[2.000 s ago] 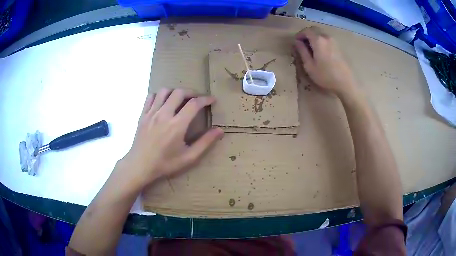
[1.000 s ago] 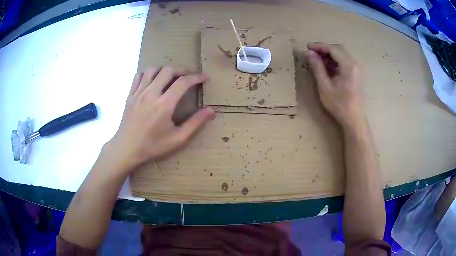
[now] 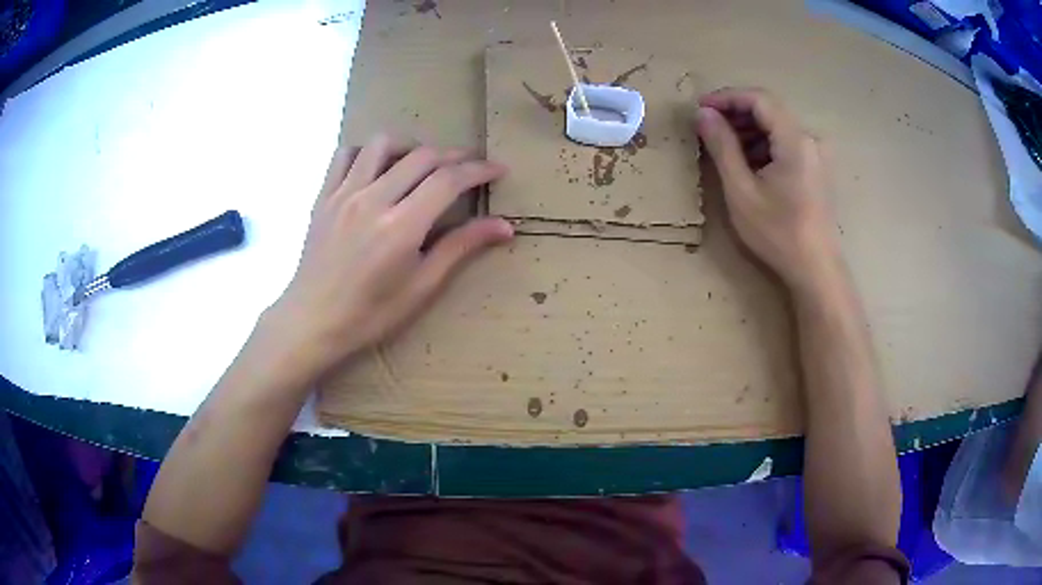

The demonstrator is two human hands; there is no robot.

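Note:
A stained brown cardboard pad (image 3: 594, 194) lies in front of me, with two layers showing at its near edge. A small white glue cup (image 3: 606, 128) stands on it, with a thin pale stick (image 3: 570, 71) leaning in the cup. My left hand (image 3: 394, 246) is spread palm down, its thumb and a fingertip at the pad's left edge. My right hand (image 3: 771, 183) is on its side with curled fingers, index and thumb tips at the pad's right edge. Whether these tips pinch the edge is not clear.
A hammer with a black handle (image 3: 177, 251) and a crumpled clear wrapping on its head lies on the white sheet (image 3: 149, 149) at left. Brown cardboard (image 3: 640, 343) covers the bench up to its green edge (image 3: 617, 466). White wrapping with dark green contents is at far right.
My right hand has come down from the pad's upper right and now meets its right edge. My left hand stays at the left edge. The view has shifted.

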